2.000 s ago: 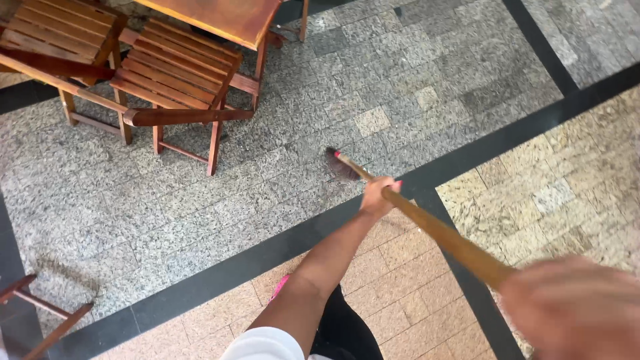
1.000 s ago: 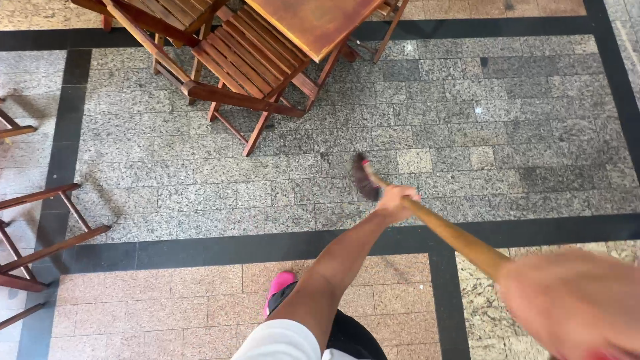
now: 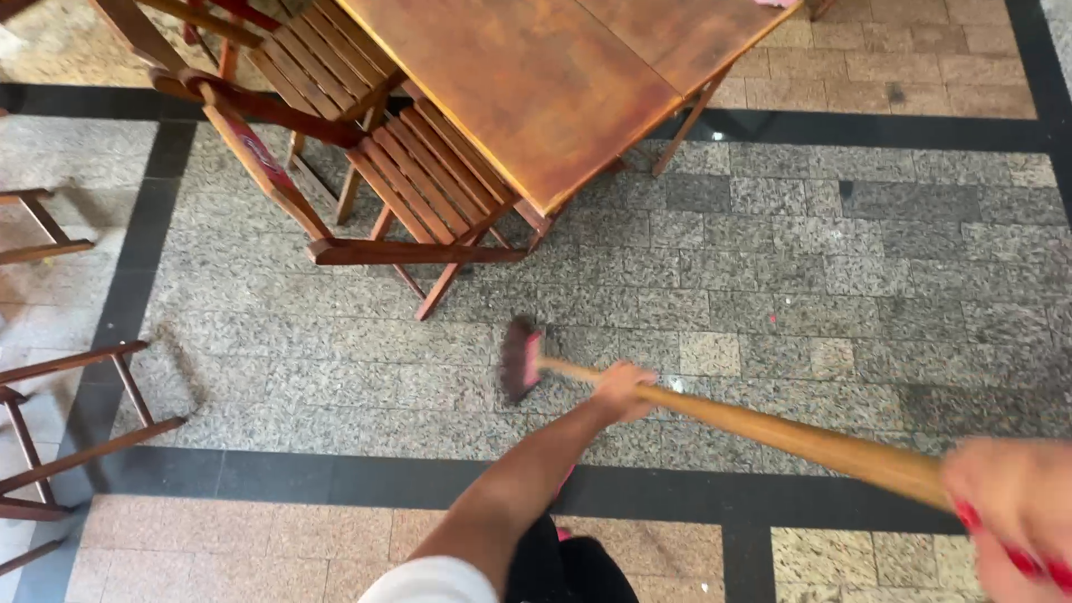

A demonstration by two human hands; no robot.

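A broom with a pink head and dark bristles (image 3: pixel 521 360) rests on the grey stone floor, a little below a folding chair's front leg. Its long wooden handle (image 3: pixel 779 427) runs to the lower right. Midway along it, my left hand (image 3: pixel 624 392) is closed around the handle near the broom head. At the right edge my right hand (image 3: pixel 1017 511), blurred and with red nails, grips the upper end of the handle. Part of that hand is cut off by the frame.
A wooden table (image 3: pixel 536 92) stands at the top, with slatted folding chairs (image 3: pixel 431 172) on its left side. More wooden chair frames (image 3: pixel 126 389) stand at the left edge. Small bits (image 3: pixel 772 318) lie on the grey paving. Dark stone bands (image 3: pixel 335 479) border it.
The broom head has swung left relative to my left hand, nearer the folding chair. Both hands keep hold of the handle. The view has shifted, showing more of the table.
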